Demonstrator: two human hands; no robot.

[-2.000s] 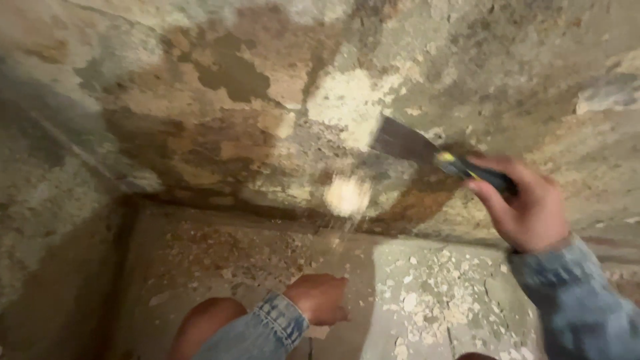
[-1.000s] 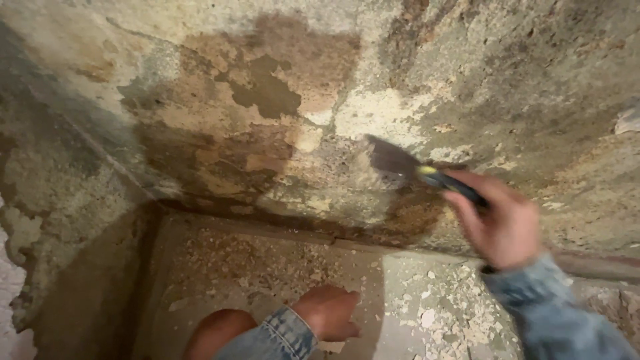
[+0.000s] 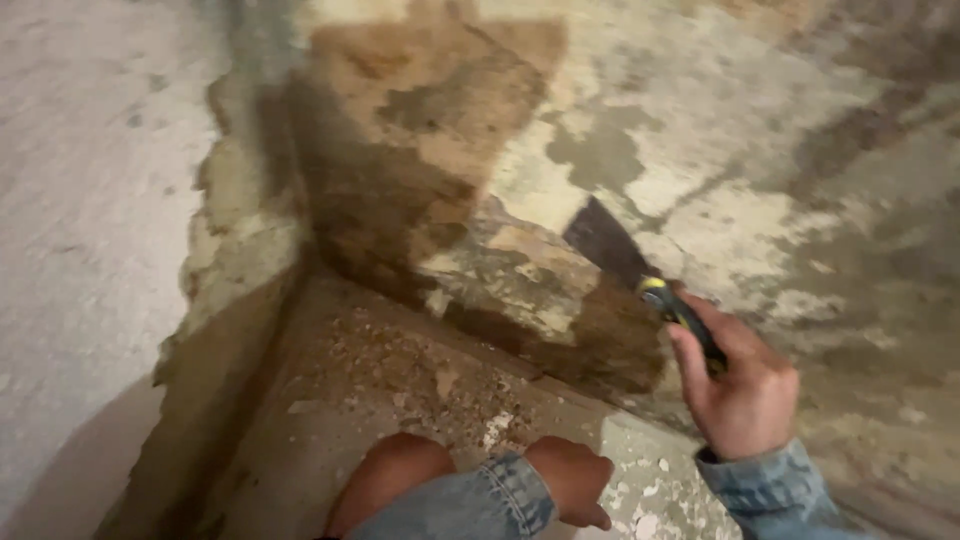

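My right hand [image 3: 739,390] grips the black and yellow handle of a putty knife [image 3: 611,244]. Its broad, dark metal blade points up and left, over the stained wall [image 3: 720,232] with its patches of bare and peeling coating; whether the blade touches the wall cannot be told. My left hand [image 3: 571,480] is low in the view, near my bent knee [image 3: 397,469] and above the floor. Nothing shows in it, and its fingers are partly curled with one sticking out. Both forearms wear denim sleeves.
Paint flakes [image 3: 652,499] and brown crumbs [image 3: 397,367] of debris lie scattered on the floor [image 3: 262,450] along the wall's foot. At the left, a side wall [image 3: 82,187] with a ragged-edged pale coating meets the stained wall in a corner. Shadows fall across both walls.
The view has swung left, so more of the corner and the pale side wall shows. My right hand still holds the putty knife. A falling pale chip seen two seconds ago is gone from view.
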